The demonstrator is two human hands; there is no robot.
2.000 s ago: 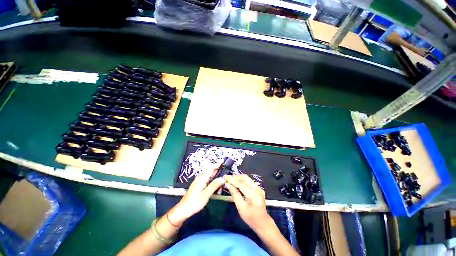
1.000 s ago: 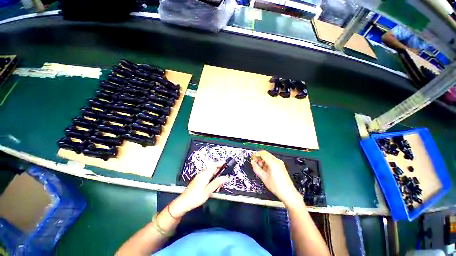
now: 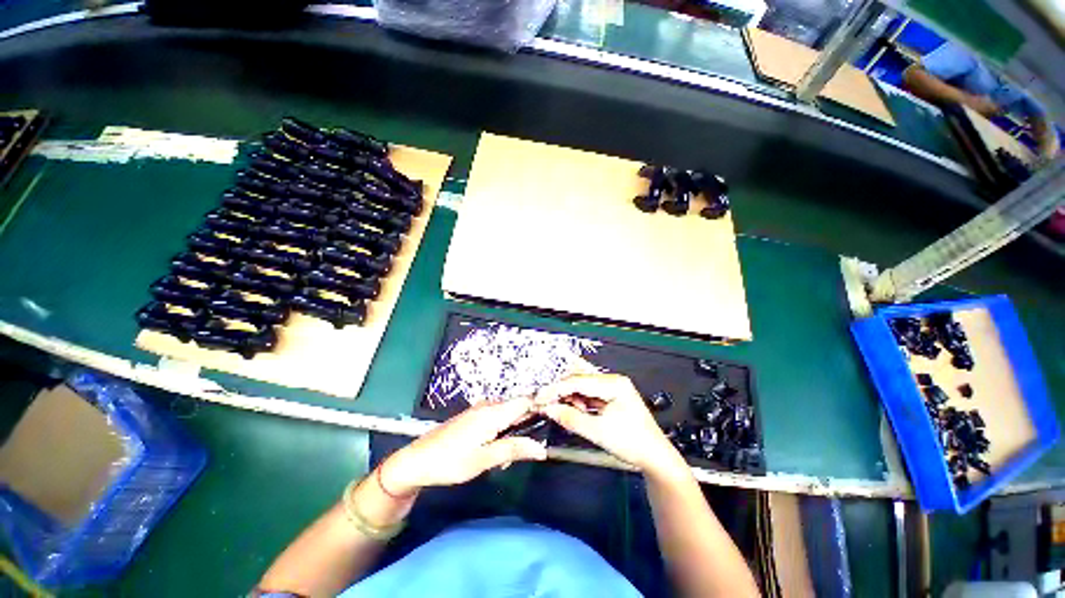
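Observation:
My left hand (image 3: 473, 442) holds a black handle-shaped housing (image 3: 531, 428) over the front edge of the black parts tray (image 3: 610, 353). The hand covers most of the housing. My right hand (image 3: 610, 418) meets it at the housing's end, thumb and fingertips pinched together; whether a small part is between them cannot be told. Thin white pins (image 3: 502, 363) lie heaped in the tray's left half. Small black caps (image 3: 722, 418) lie loose at its right end.
Rows of black housings (image 3: 280, 240) cover a tan sheet at left. Stacked cardboard (image 3: 590, 240) in the centre carries several black housings (image 3: 682, 190). A blue bin (image 3: 878, 371) with black parts stands right, below a pale post (image 3: 975, 234). A plastic-lined blue crate (image 3: 152, 467) is lower left. Another person's arm (image 3: 934, 88) shows top right.
My right hand has moved left from over the white pins to the housing. My left hand has turned the housing flatter and lower. The view has shifted slightly.

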